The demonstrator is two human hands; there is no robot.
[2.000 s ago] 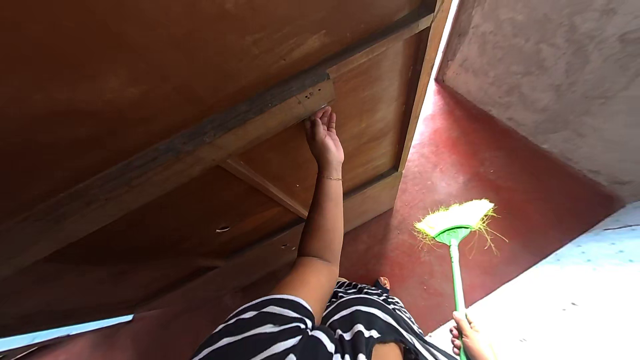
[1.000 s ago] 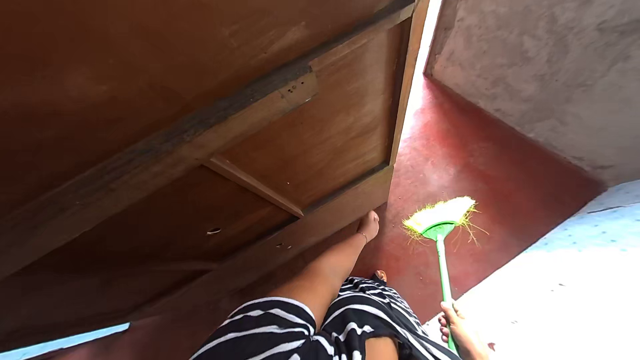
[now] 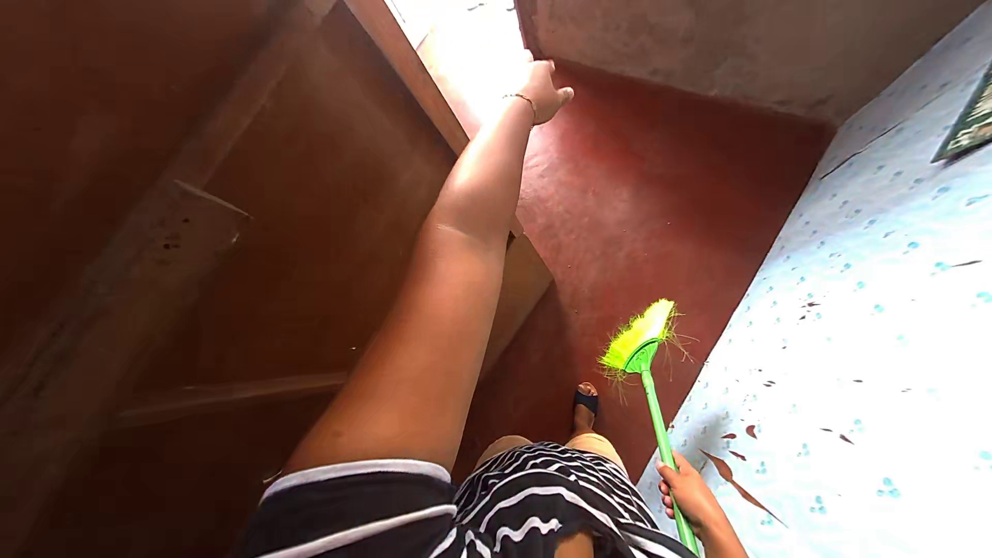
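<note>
My left arm reaches far forward past the edge of a brown wooden door [image 3: 325, 232]. My left hand [image 3: 542, 91], with a thin bracelet at the wrist, is in front of the bright doorway gap with its fingers apart; no object shows in it. My right hand [image 3: 686, 492] is closed round the green handle of a broom [image 3: 659, 418] at lower right. The broom's head points up and away from me, its yellow-green bristles [image 3: 639, 335] splayed, with loose strands hanging from them. Whether the bristles touch the floor, I cannot tell.
Below lies a red floor [image 3: 659, 186], with a sandalled foot [image 3: 587, 399] on it. A grey wall [image 3: 682, 46] stands ahead. On the right is a pale blue-patterned wall [image 3: 876, 333] with peeled patches and a dark framed piece [image 3: 969, 128] at its edge.
My left hand was at the door's wooden rail, then lower by the door, and is now stretched forward to the doorway gap. My right hand keeps hold of the broom. The view has shifted.
</note>
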